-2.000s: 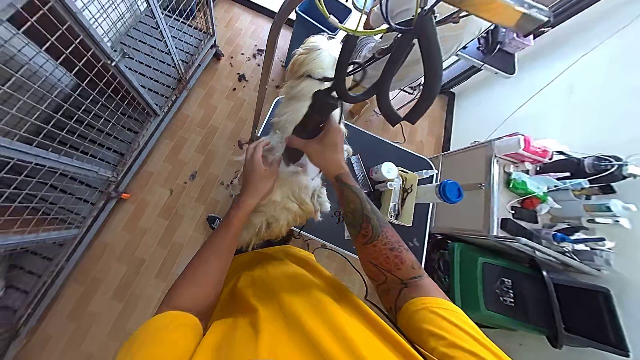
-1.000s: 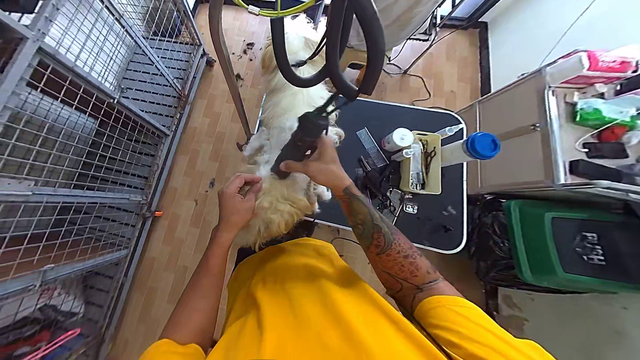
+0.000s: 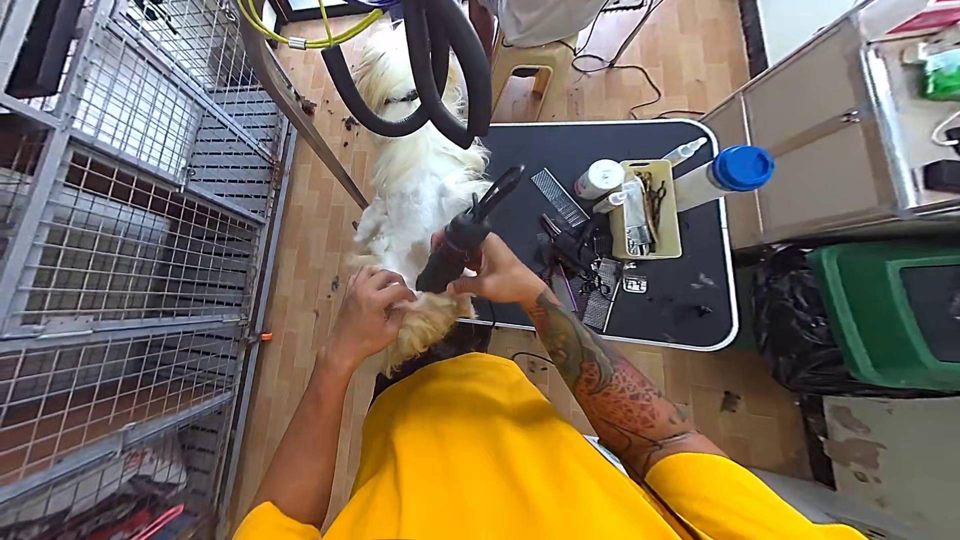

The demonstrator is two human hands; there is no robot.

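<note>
A cream, long-haired dog (image 3: 420,187) stands with its back partly clipped short, its rump nearest me and its head away. My right hand (image 3: 495,270) grips black electric clippers (image 3: 450,255), their head against the fur near the rump. Just left of them, my left hand (image 3: 371,307) has its fingers curled at the dog's hindquarters; whether it pinches fur or skin is unclear. On the black grooming table (image 3: 690,300) lie a metal comb (image 3: 560,197), another comb (image 3: 602,296) and a cluster of dark tools. A beige tray (image 3: 664,240) holds scissors and other tools.
Black padded loops (image 3: 472,90) hang over the dog, beside a curved metal arm (image 3: 300,112). Wire cages (image 3: 150,330) line the left. A white jar (image 3: 602,178) and a blue-capped bottle (image 3: 697,187) are by the tray. A green bin (image 3: 855,315) and a cabinet (image 3: 802,142) are at right.
The clippers, held in my right hand throughout, have moved down the dog's back towards the rump. My left hand has come close beside the clipper head. The view has shifted.
</note>
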